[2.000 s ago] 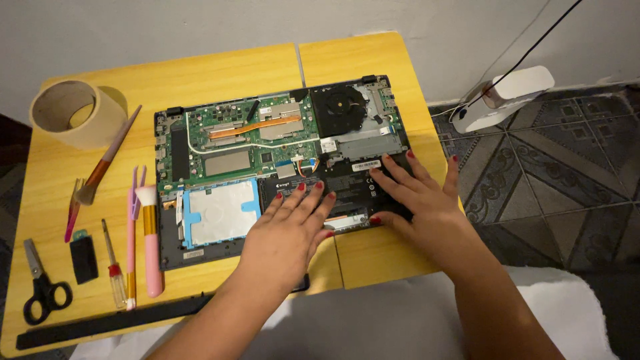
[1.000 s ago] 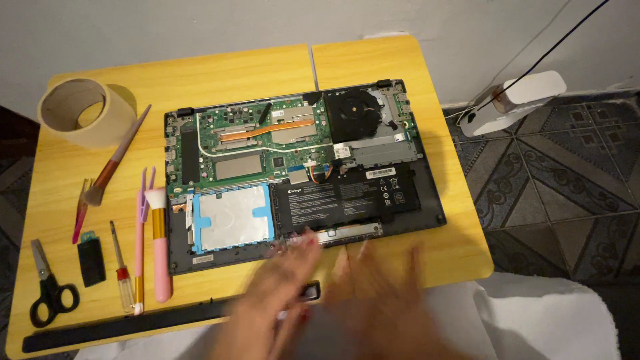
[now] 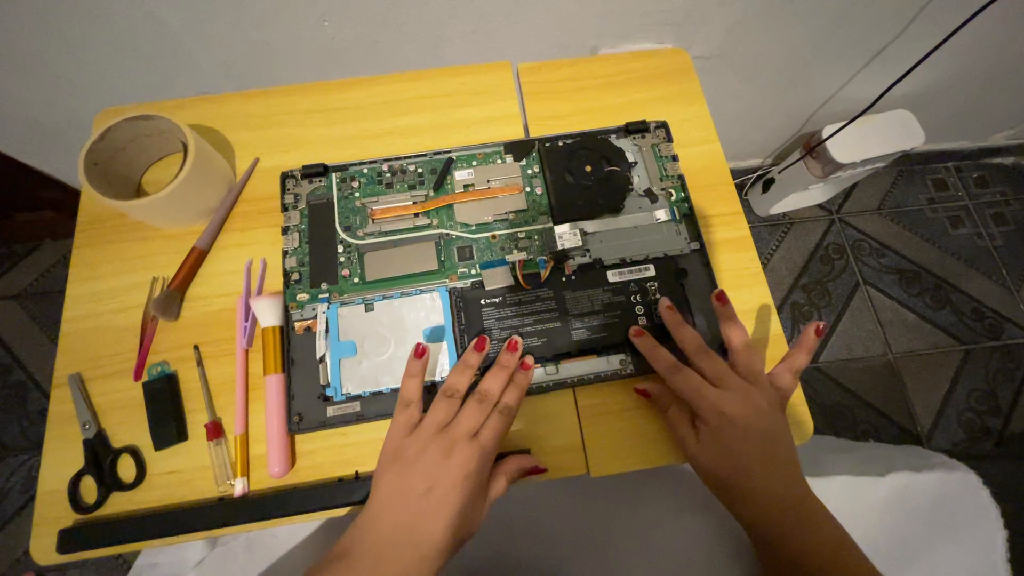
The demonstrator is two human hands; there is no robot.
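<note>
An opened laptop base (image 3: 312,400) lies on a yellow wooden table, its inside facing up. It shows a green circuit board (image 3: 400,176), a copper heat pipe (image 3: 448,202), a black fan (image 3: 588,178), a black laptop battery (image 3: 552,320) and a silver drive cover edged in blue (image 3: 392,340). My left hand (image 3: 448,448), palm down with fingers spread, rests at the base's front edge, its fingertips by the drive cover and battery. My right hand (image 3: 720,408) is spread too, fingertips over the battery's right end. Neither hand holds anything.
Left of the laptop lie scissors (image 3: 100,456), a small black item (image 3: 164,408), a screwdriver (image 3: 212,432), tweezers (image 3: 148,328) and several makeup brushes (image 3: 274,400). A tape roll (image 3: 156,172) stands behind. A long black strip (image 3: 216,520) runs along the front edge. A white device (image 3: 840,160) stands on the floor.
Both hands were a blur in front of the laptop one second ago; now they are spread over its front edge and battery. The laptop and tools stay in place.
</note>
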